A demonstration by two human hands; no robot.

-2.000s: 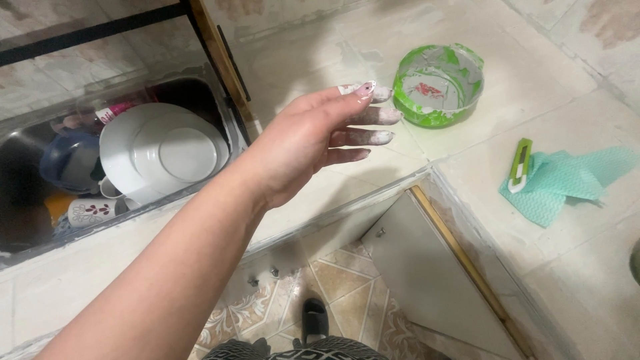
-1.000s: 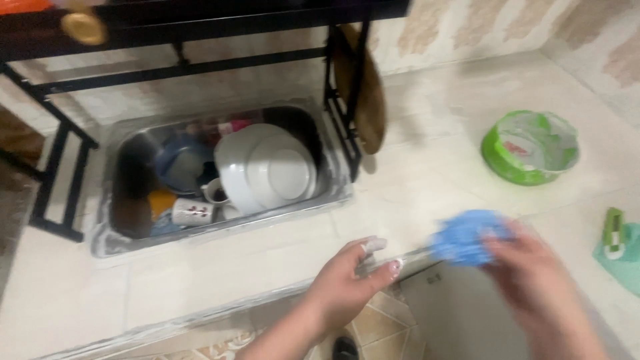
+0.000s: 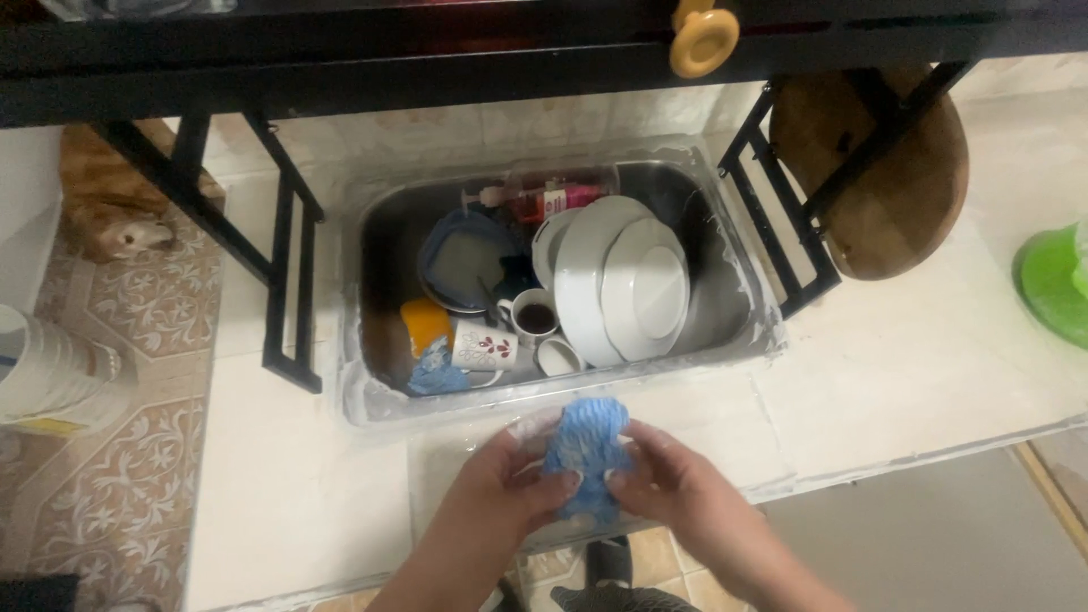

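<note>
A crumpled blue cloth [image 3: 591,442] is pinched between my left hand [image 3: 510,484] and my right hand [image 3: 671,480], above the counter's front strip. White smears mark my fingertips. Just beyond lies the metal sink [image 3: 722,331], its rim smeared with whitish material. Inside it, stacked white dishes [image 3: 620,280] lean at the right, and a blue bowl [image 3: 463,259] sits at the back left. A cup with dark liquid [image 3: 535,316], a flower-patterned mug [image 3: 484,346] lying on its side, an orange sponge or cloth [image 3: 425,325] and another blue cloth [image 3: 438,370] are nearer the front.
A black metal rack [image 3: 293,306] straddles the sink, its shelf crossing overhead. A round wooden board [image 3: 884,187] hangs at its right side. On the right counter stands a green container [image 3: 1054,285]. An orange cat [image 3: 115,195] and a white bucket [image 3: 55,374] are on the left floor.
The view has swung left onto the sink. Two seconds ago one visible hand held nothing; one second ago the blue cloth was in my right hand. Now both hands hold it.
</note>
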